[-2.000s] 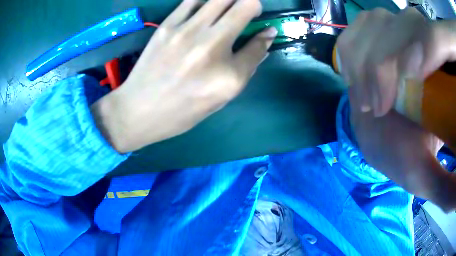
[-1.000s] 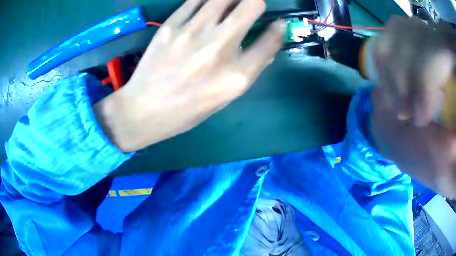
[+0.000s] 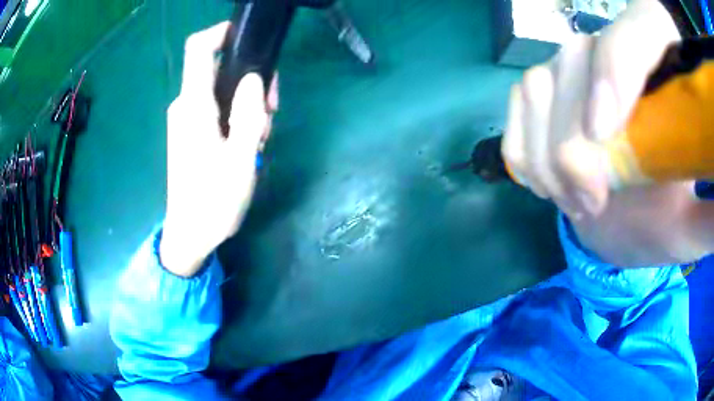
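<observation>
My left hand (image 3: 207, 149) is wrapped around a long black plastic piece (image 3: 254, 51), perhaps a housing, which runs out of the top edge. A small blue spot shows beside the fingers. My right hand (image 3: 579, 149), slightly blurred, grips the orange electric screwdriver (image 3: 681, 121). Its black nose (image 3: 487, 160) and thin bit point left, over the bench mat (image 3: 313, 298). The bit touches no part that I can see. A dark piece with a pale tip (image 3: 356, 43) shows near the top, right of the black piece; its link to that piece is unclear.
Several dark units with red wires and blue packs (image 3: 69, 274) lie in a row at the far left. A dark and pale box (image 3: 528, 39) with a metallic top stands at the upper right, close to my right hand. The mat's front edge runs before my blue coat.
The view has shifted. The green board and large blue pack are gone from under my left hand, which now grips the black piece. My right hand still holds the screwdriver.
</observation>
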